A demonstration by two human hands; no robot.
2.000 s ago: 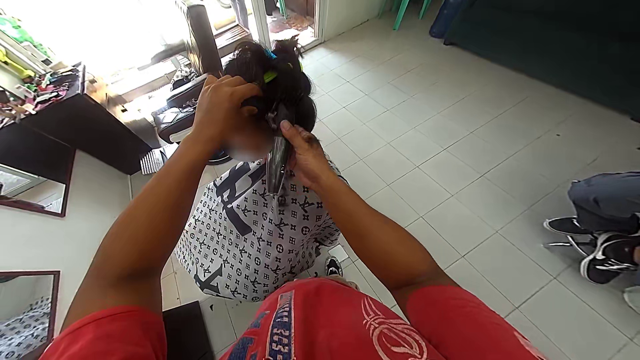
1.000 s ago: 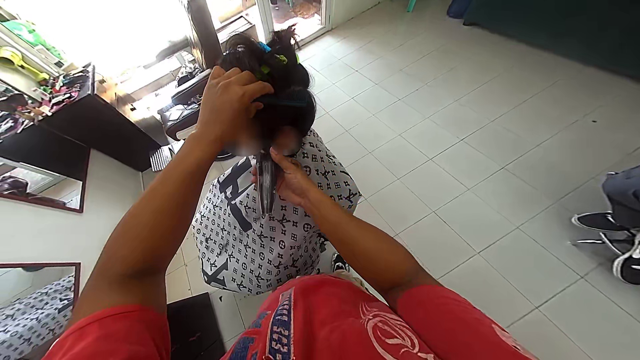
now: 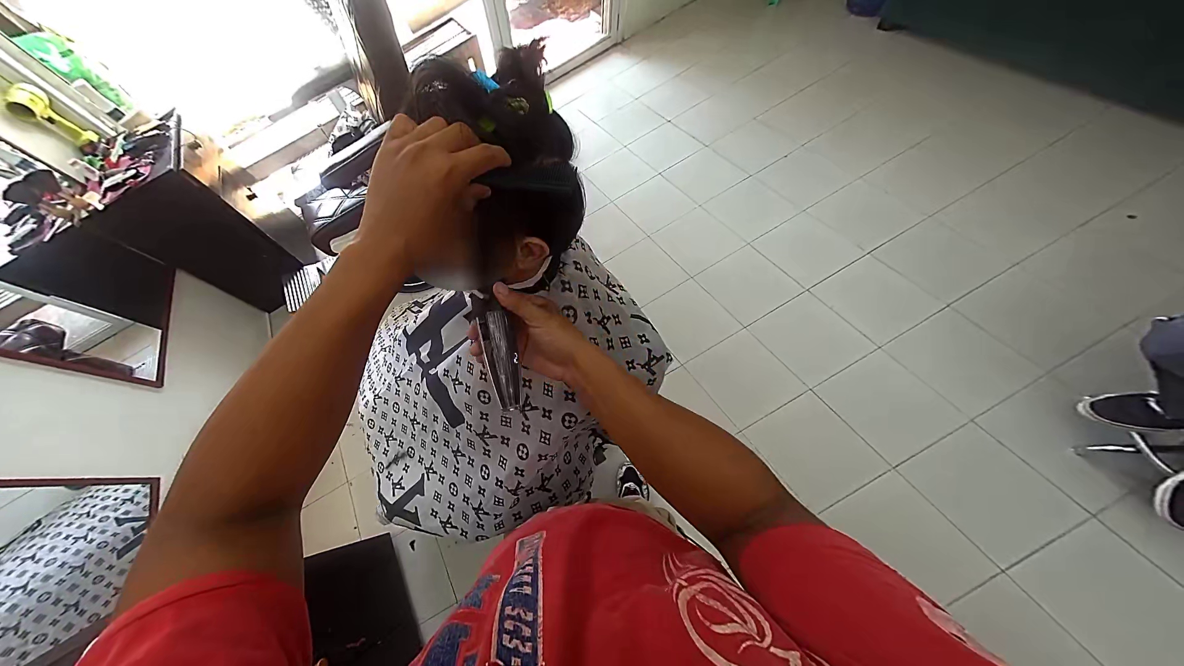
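A seated person wears a white cape (image 3: 518, 462) with a black pattern. Their dark hair (image 3: 546, 139) is gathered on top with blue and green clips, and one ear shows with a white mask strap by it. My left hand (image 3: 430, 185) lies against the side of the head, gripping a dark comb (image 3: 536, 180) that lies across the hair above the ear. Below the ear, my right hand (image 3: 546, 338) is closed around a hair clipper (image 3: 500, 356), its head end up near the jaw and neck. The clipper's blade is hard to make out.
A dark cabinet (image 3: 213, 222) with hair tools and clips stands at the left, near framed mirrors (image 3: 92, 324). Behind the seated person is a black chair (image 3: 338, 199). A dark flat object (image 3: 363, 601) lies low by my front. Another person's shoes (image 3: 1124, 410) are at the right edge.
My right hand and the clipper have moved down from beside the hair to below the ear. The ear now shows. My left hand stays at the head.
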